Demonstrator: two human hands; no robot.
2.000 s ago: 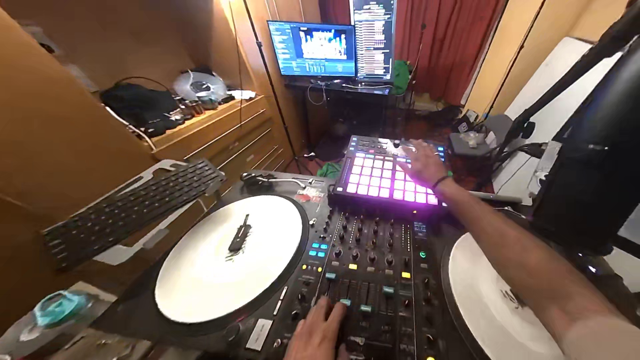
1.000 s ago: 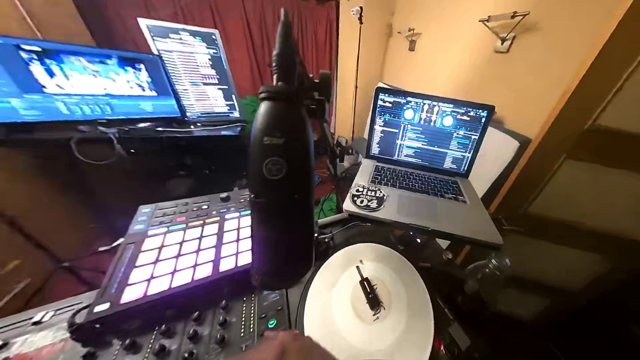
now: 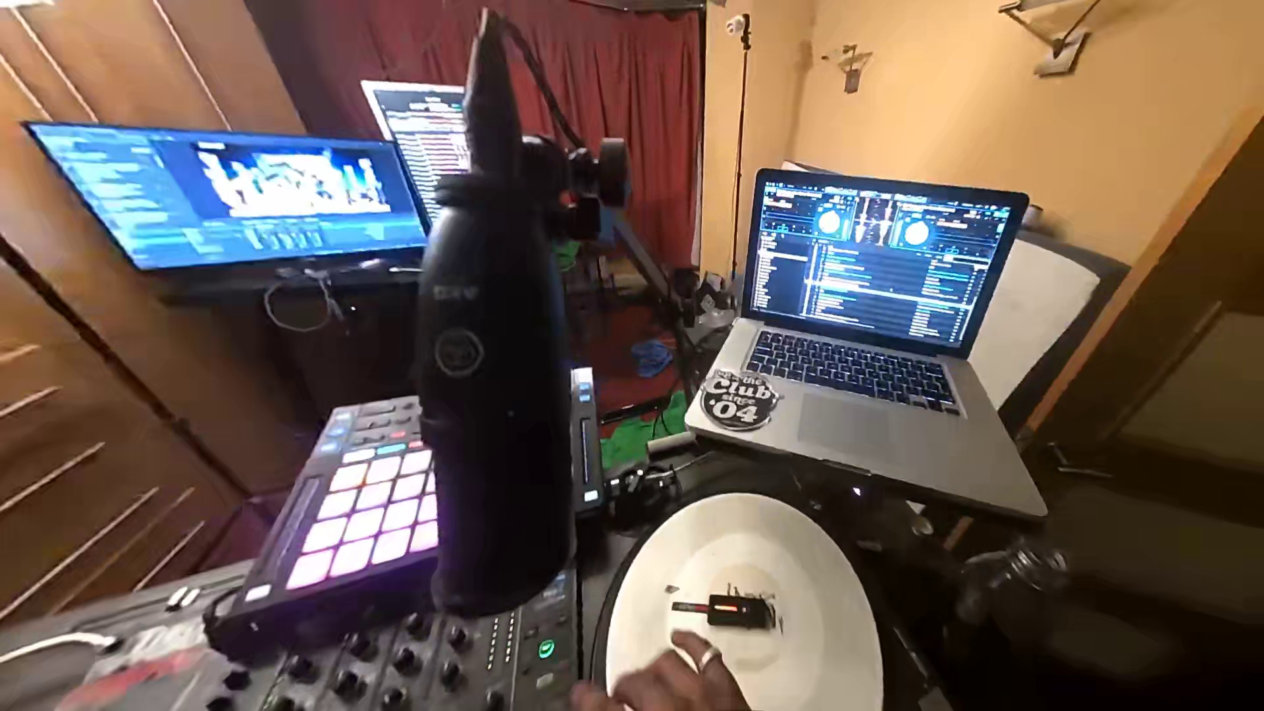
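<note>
My right hand, as it appears, is at the bottom edge with a ring on one finger. It holds nothing and its fingers are over the near left part of the white record on the right turntable; contact is hard to tell. Just above the fingertips, a small black device lies at the record's centre. To the left are the DJ mixer and a pad controller with lit pink-white pads. A black microphone hangs in front, hiding part of the controller. My left hand is out of view.
An open laptop with a round sticker stands behind the turntable. Two monitors, one wide and one upright, stand back left. A clear glass jar is at the right. Cables lie between controller and turntable.
The view has swung right from both turntables to the laptop side. My right hand was at the pad controller and my left on the mixer; now one hand shows at the right record.
</note>
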